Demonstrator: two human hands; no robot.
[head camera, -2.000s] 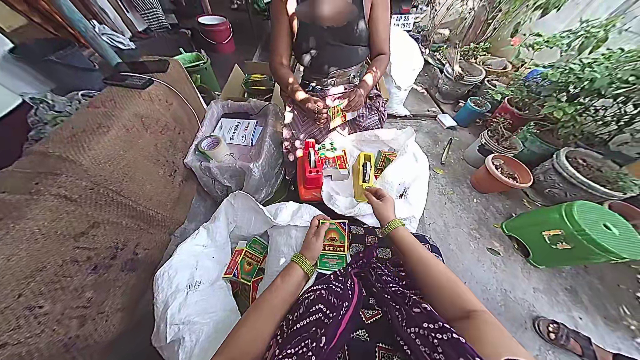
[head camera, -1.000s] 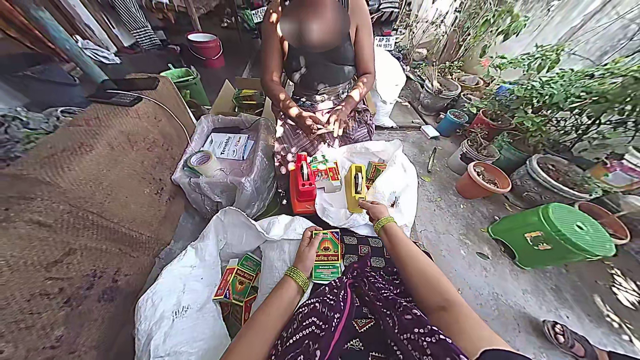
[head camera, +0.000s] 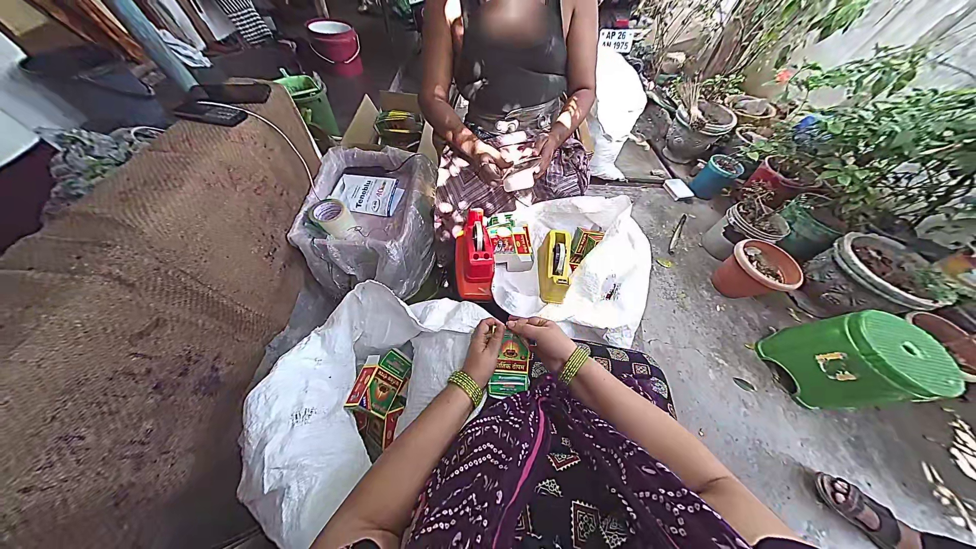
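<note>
My left hand (head camera: 483, 351) and my right hand (head camera: 543, 340) meet at the top edge of a green and red printed carton (head camera: 509, 367) on my lap. Their fingertips are pinched close together; whatever is between them is too small to tell. Beyond them stand a yellow tape dispenser (head camera: 554, 278) and a red tape dispenser (head camera: 476, 263), with printed cartons (head camera: 512, 245) beside them on a white sack (head camera: 627, 267). More green and red cartons (head camera: 383, 387) lie in the open white sack (head camera: 293, 427) on my left.
Across from me sits a person (head camera: 515, 84), both hands at a small pale item. A plastic-lined bin (head camera: 366, 263) with a tape roll (head camera: 333, 217) stands front left, beside brown sackcloth (head camera: 145, 320). On the right are a green stool (head camera: 854, 366) and potted plants (head camera: 755, 268).
My right hand has moved from the yellow tape dispenser back to the carton, beside my left hand. The left hand has shifted to the carton's top edge.
</note>
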